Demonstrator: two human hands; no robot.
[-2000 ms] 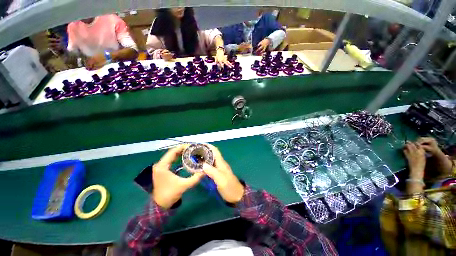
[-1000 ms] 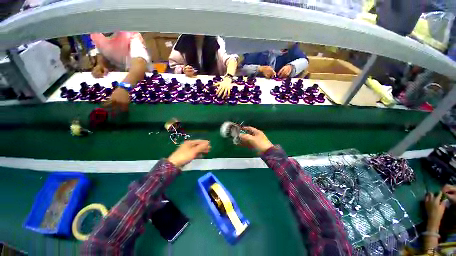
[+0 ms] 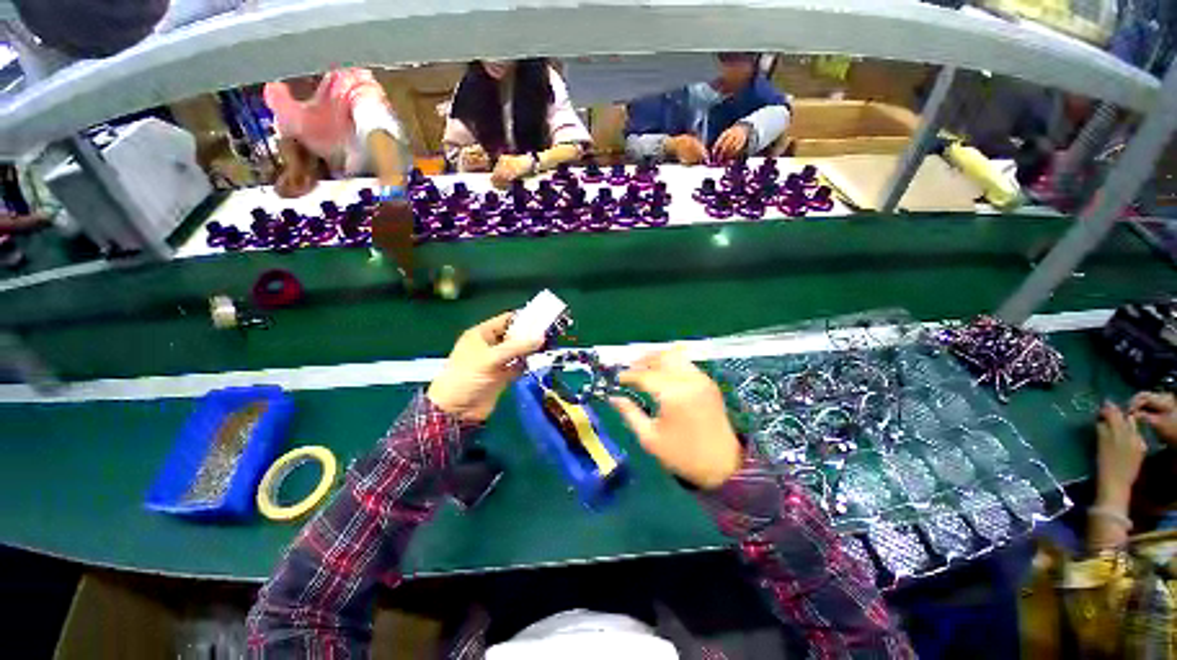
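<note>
My left hand holds a pale, white-sided unit above the near edge of the belt. My right hand is to its right, with fingertips at a dark ring with wires; the grip is blurred. The blue tape dispenser with a yellow-amber roll stands on the green bench below the hands, its far end partly covered by them.
Left lie a blue parts bin and a masking tape roll. Right are a clear blister tray and a wire bundle. A dark phone lies beside my left sleeve. People sit across the belt; another person's hands are at far right.
Both hands have come back from over the belt towards the bench. My left hand, empty before, now holds the pale unit. Across the belt, a person's arm reaches further over it.
</note>
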